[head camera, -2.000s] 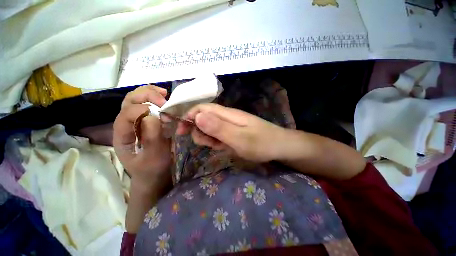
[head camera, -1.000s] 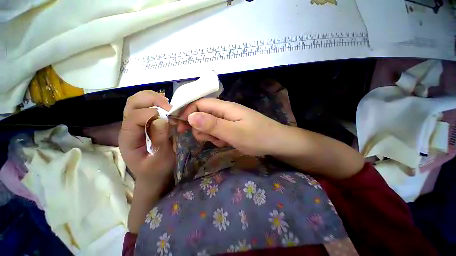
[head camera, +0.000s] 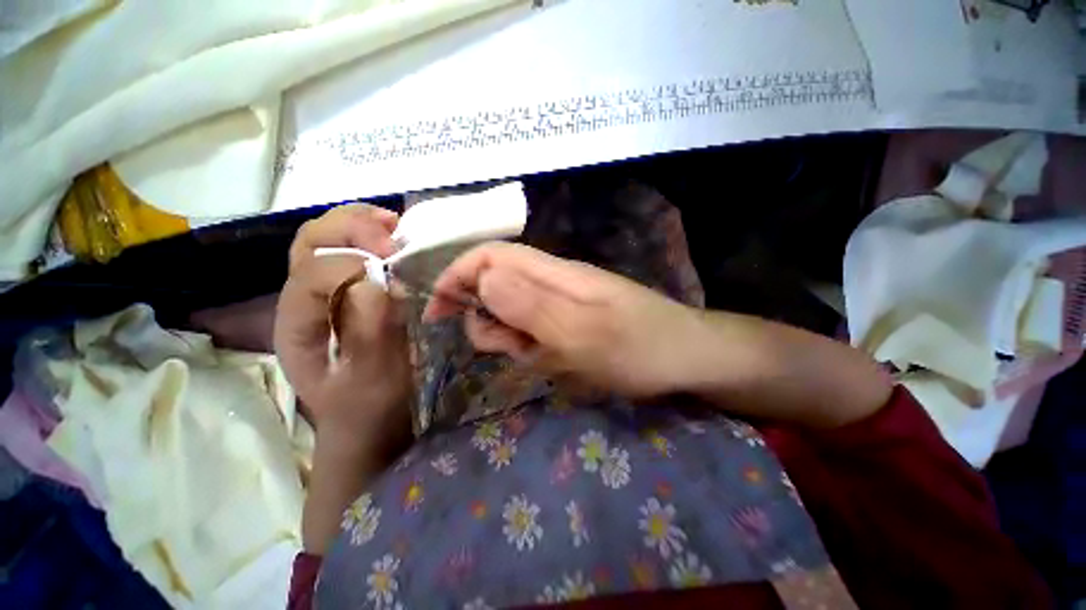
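Note:
A small white-cream fabric piece (head camera: 462, 223) is held above my lap, below the table's front edge. My left hand (head camera: 345, 310) grips its left end between the fingers; a narrow white strip lies over the fingers and a brown curved thing shows against them. My right hand (head camera: 536, 312) is just right of the piece, fingers bent and thumb near the fingertips. A thin dark tool seems to run from its fingertips toward the piece, but it is blurred and I cannot tell what it is.
The white table (head camera: 572, 72) has a printed ruler (head camera: 607, 113) along its front. Cream fabric (head camera: 143, 107) covers its left side, beside a glossy yellow strip (head camera: 119, 217). Cream heaps lie at left (head camera: 191, 441) and in the pink basket (head camera: 1054, 340) at right.
The white piece has flattened and spread, and a narrow strip now sticks out left over my left fingers. My right hand has moved slightly right, away from my left fingertips.

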